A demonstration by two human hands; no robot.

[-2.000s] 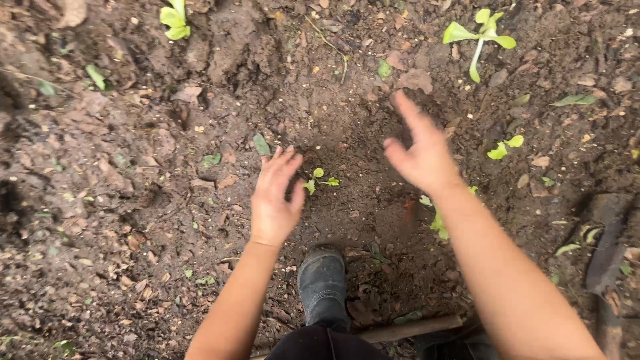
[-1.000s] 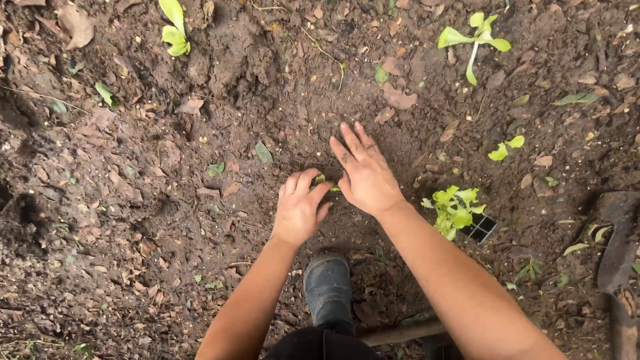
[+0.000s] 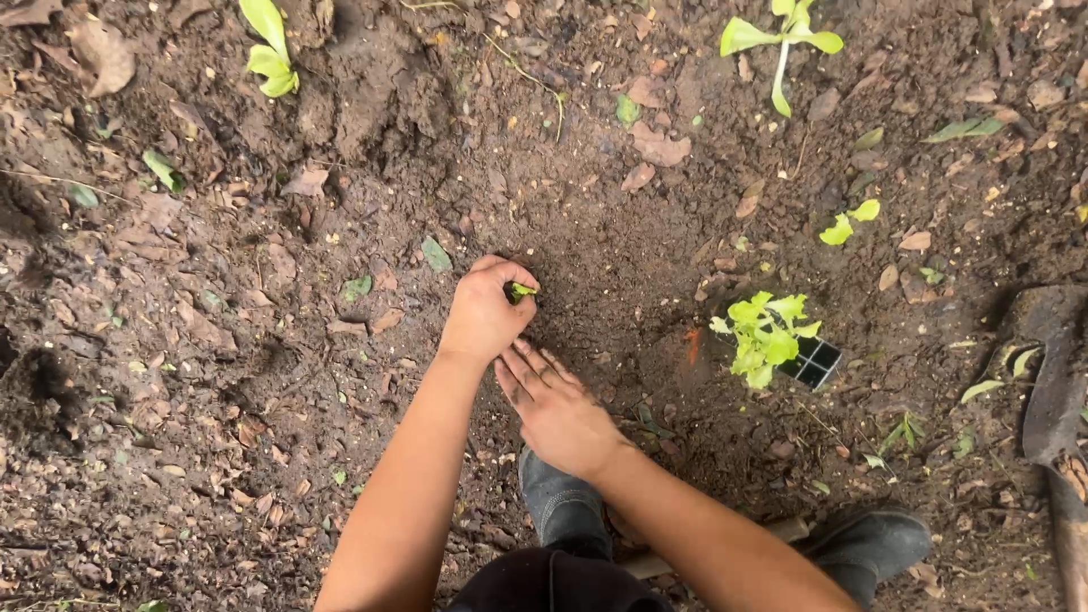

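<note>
My left hand (image 3: 489, 310) curls around a small green seedling (image 3: 520, 291), thumb and forefinger meeting about it at soil level; most of the seedling is hidden. Just below it, my right hand (image 3: 557, 406) lies palm down with its fingers extended over the soil, fingertips near the left wrist and thumb side. It holds nothing that I can see. To the right, leafy lettuce seedlings (image 3: 762, 340) stand in a small black cell tray (image 3: 818, 364) on the soil.
Other seedlings grow at the upper left (image 3: 272, 55), upper right (image 3: 786, 42) and right (image 3: 848, 223). A shovel's metal blade (image 3: 1050, 374) lies at the right edge. My boots (image 3: 561, 501) and a wooden handle (image 3: 650, 565) are at the bottom. Dry leaves litter the soil.
Both hands have come together from apart, around the small seedling. My right hand has since moved from the seedling's right side to below it. The black cell tray, earlier behind my right arm, shows now.
</note>
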